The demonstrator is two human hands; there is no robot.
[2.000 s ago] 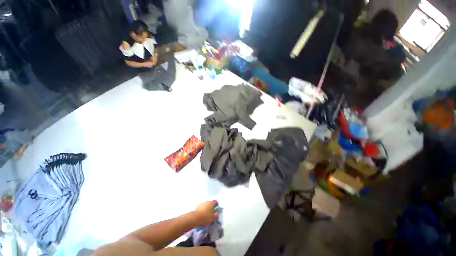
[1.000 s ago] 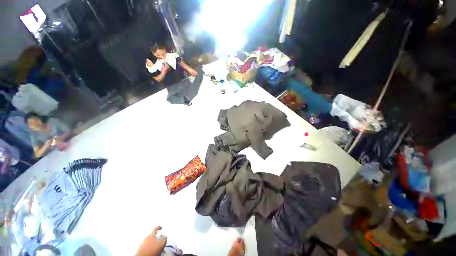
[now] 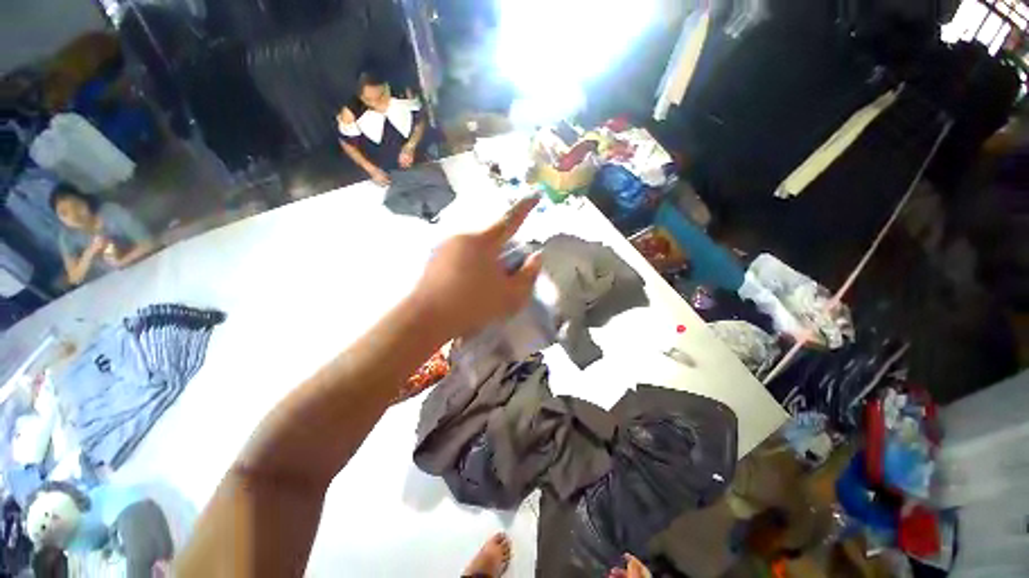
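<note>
My left hand [image 3: 474,280] reaches over the white table from the lower left. Its thumb and fingers close on a small grey-blue cloth [image 3: 519,257], blurred, which seems to hang over the dark heap. My right hand is not in view. Grey-brown garments [image 3: 513,423] lie crumpled on the table, with another grey-brown piece [image 3: 592,282] behind them. A shiny black plastic bag [image 3: 677,435] lies against the heap. A red-orange packet [image 3: 429,370] is partly hidden behind my forearm.
A blue-grey striped stack [image 3: 135,378] lies at the table's left. A plush cushion [image 3: 54,517] is at lower left. A small bare foot [image 3: 492,557] shows at the bottom. One person [image 3: 381,130] sits at the far edge, another [image 3: 96,237] at the left. Cluttered goods [image 3: 891,452] stand right.
My left hand has risen from the near edge, forward and up over the heap, now covering part of the packet. The far person's hands have lowered to the dark cloth. The camera view has shifted.
</note>
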